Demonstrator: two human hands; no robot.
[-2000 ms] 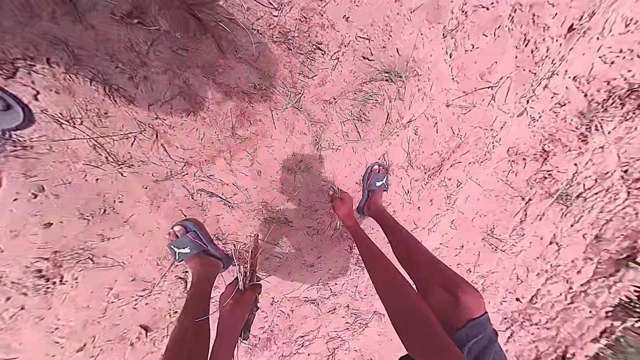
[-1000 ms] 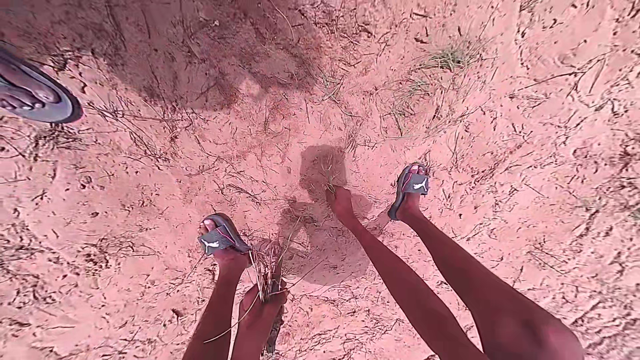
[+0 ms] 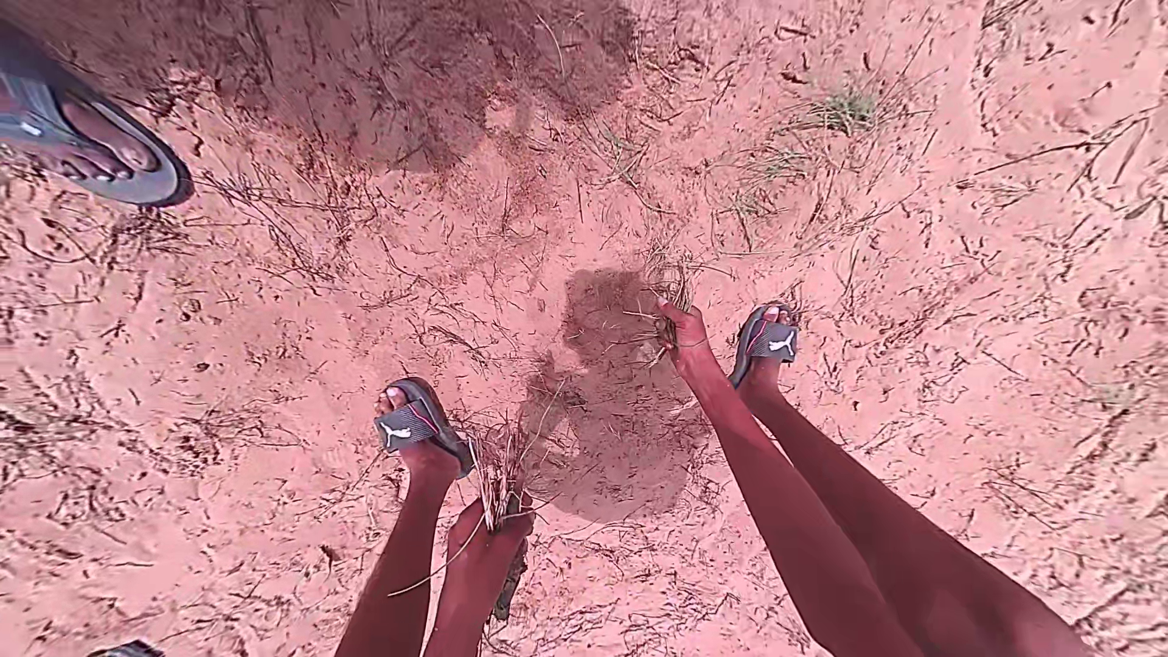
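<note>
My left hand point(image 3: 490, 534) is closed around a bundle of dry grass stems and twigs point(image 3: 498, 470), just beside my left sandal point(image 3: 415, 424). A darker piece, perhaps wood or bark point(image 3: 513, 579), shows below that hand along the wrist. My right hand point(image 3: 686, 338), reaching forward near my right sandal point(image 3: 766, 342), grips a small tuft of dry grass point(image 3: 673, 287). Its fingers are partly hidden by the grass and the back of the hand. Whether the tuft is still attached to the ground cannot be told.
Another person's foot in a flip-flop point(image 3: 137, 169) stands at the upper left. Sandy ground point(image 3: 301, 365) carries scattered dry stems. A green grass tuft point(image 3: 844, 111) grows at the upper right, and a twig point(image 3: 1049, 151) lies at the far right. Shadows cover the top left and centre.
The other person's foot shows more fully at the upper left than two seconds ago. More grass shows at my right hand. My left hand keeps hold of its bundle.
</note>
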